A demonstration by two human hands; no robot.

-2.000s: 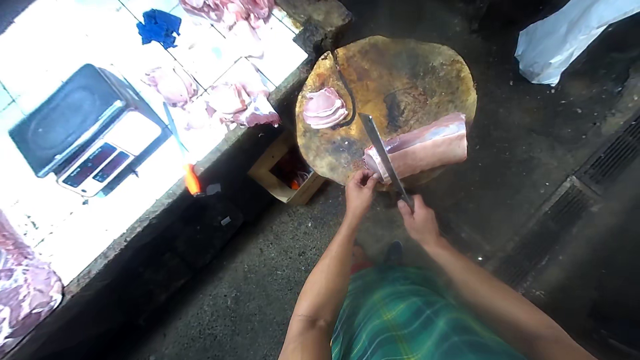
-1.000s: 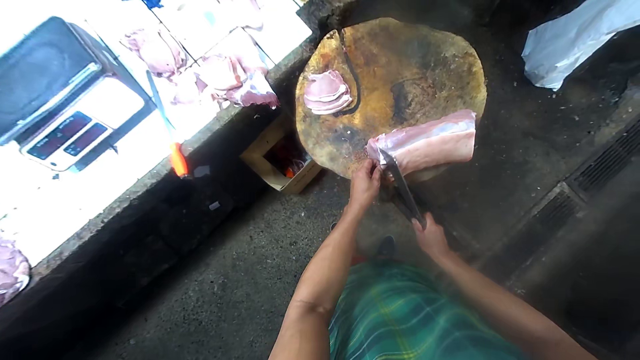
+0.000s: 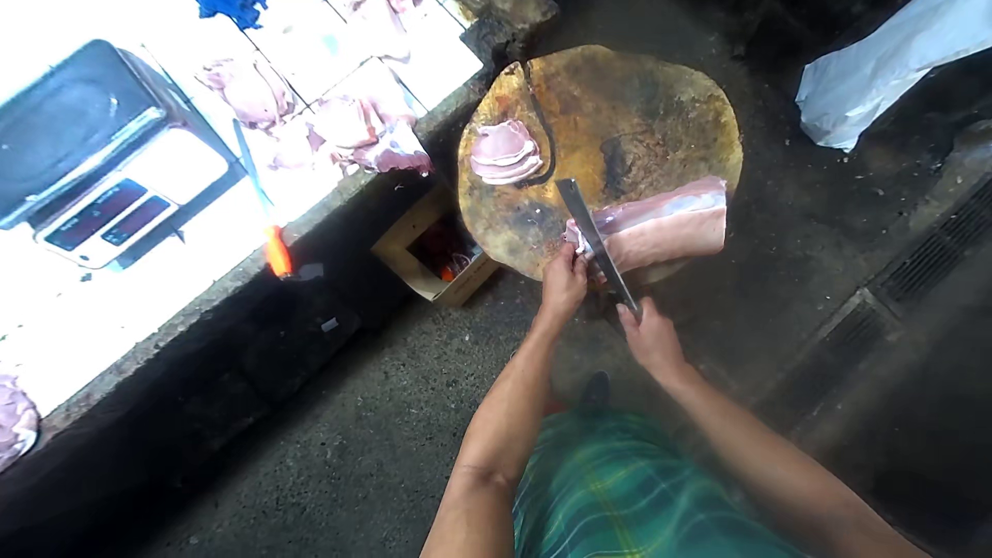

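A long piece of raw meat (image 3: 666,225) lies across the near right part of a round wooden chopping block (image 3: 643,101). My right hand (image 3: 655,341) is closed around the handle of a long cleaver-like knife (image 3: 593,232), whose blade lies across the meat close to its left end. The fingers of my left hand (image 3: 564,283) pinch that left end, just left of the blade. A small stack of meat slices (image 3: 505,153) rests at the block's left side, beside a dark curved hook or strap (image 3: 546,132).
At the left, a tiled counter (image 3: 178,302) bears a digital scale (image 3: 101,178), an orange-handled knife (image 3: 277,252) and more raw meat (image 3: 376,128). An open cardboard box (image 3: 457,291) stands between counter and block. White sheeting (image 3: 868,85) lies at the upper right, above a floor grate (image 3: 942,240).
The knife blade, low at the meat's left end one second ago, now reaches across the meat with its tip beyond the far edge. The left hand still holds the meat's end.
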